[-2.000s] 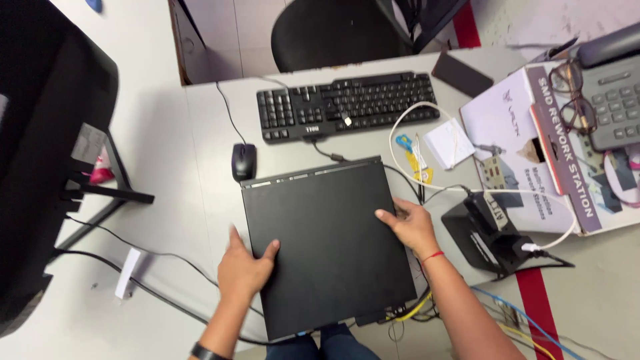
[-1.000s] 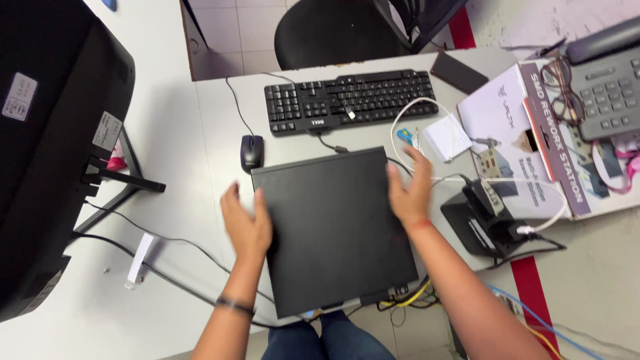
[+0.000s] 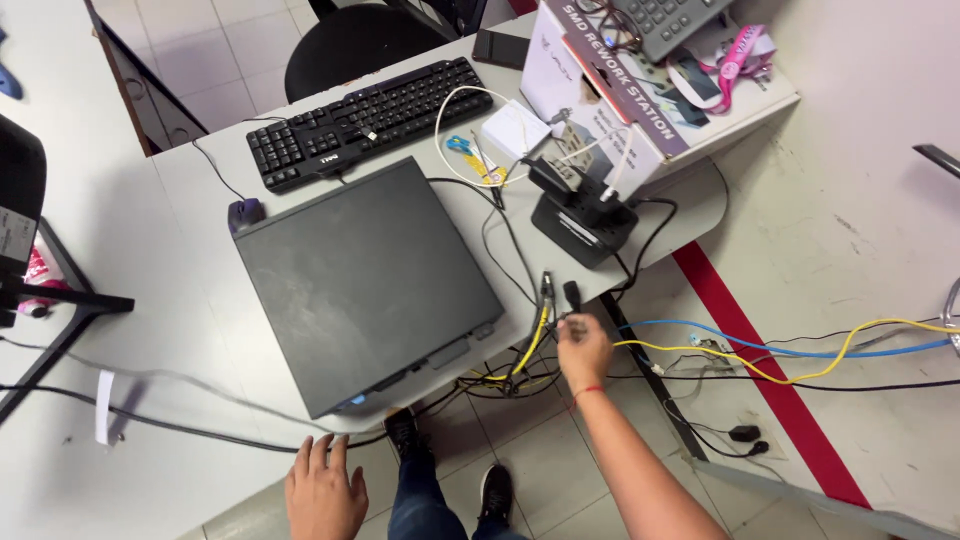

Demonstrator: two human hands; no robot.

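Note:
A flat black desktop computer case (image 3: 367, 285) lies on the white desk, its ported edge facing my body. My left hand (image 3: 324, 484) is below the case's near left corner, fingers spread and holding nothing. Off the case's right corner, my right hand (image 3: 585, 349) is at the desk edge with its fingers curled near a black cable connector (image 3: 572, 295); whether it grips a cable cannot be told. Beside it a yellow network cable (image 3: 534, 345) rises to a plug on the desk. A Dell keyboard (image 3: 367, 120) and a mouse (image 3: 246, 215) sit beyond the case.
A black power unit (image 3: 583, 225) with plugs stands right of the case, before a rework station box (image 3: 615, 97) bearing a desk phone. A phone (image 3: 501, 49), a white adapter (image 3: 516, 129) and a monitor stand (image 3: 67, 307) are also there. Cables tangle below the desk edge.
Both hands have come off the computer case. My right hand has moved to the cables at the desk edge, and my left hand has drawn back toward my body. The view has turned.

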